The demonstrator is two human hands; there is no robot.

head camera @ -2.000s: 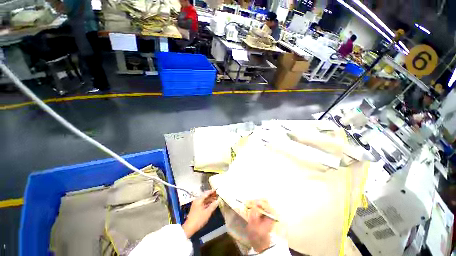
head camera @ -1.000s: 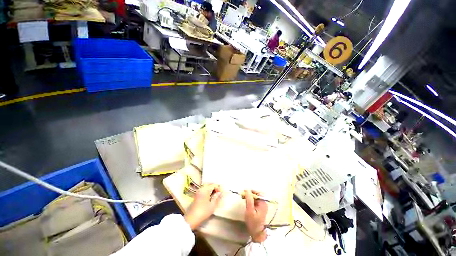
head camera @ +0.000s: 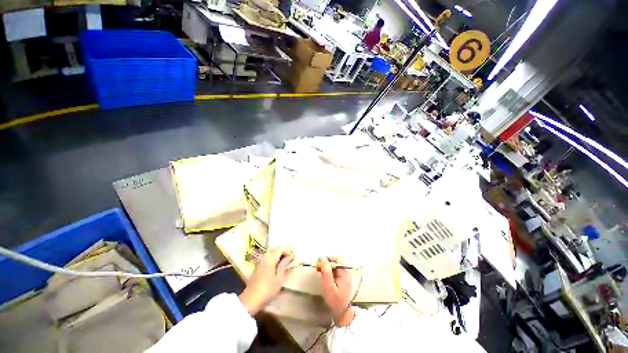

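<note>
Beige fabric panels with yellow edging (head camera: pixel 330 200) lie piled in front of me, nearly white under glare. My left hand (head camera: pixel 268 277) is at the near left edge of the top panel, with fingertips pinched on the fabric. My right hand (head camera: pixel 335 286) is just right of it and holds a slim tool (head camera: pixel 348 267) between thumb and fingers. The tool points left toward my left fingertips; its exact kind is too small to tell. A thin dark cord (head camera: pixel 358 286) hangs from it.
A blue crate (head camera: pixel 148 255) with folded beige pieces stands at lower left, under a white cable (head camera: pixel 110 273). A folded panel (head camera: pixel 206 193) lies on the grey surface (head camera: pixel 148 207). A white machine housing (head camera: pixel 437 241) and black bunch (head camera: pixel 460 296) are at right.
The view has swung to the right since two seconds ago. The right hand's tool and dark cord now show more clearly. Over the last second both hands stay close together at the panel edge.
</note>
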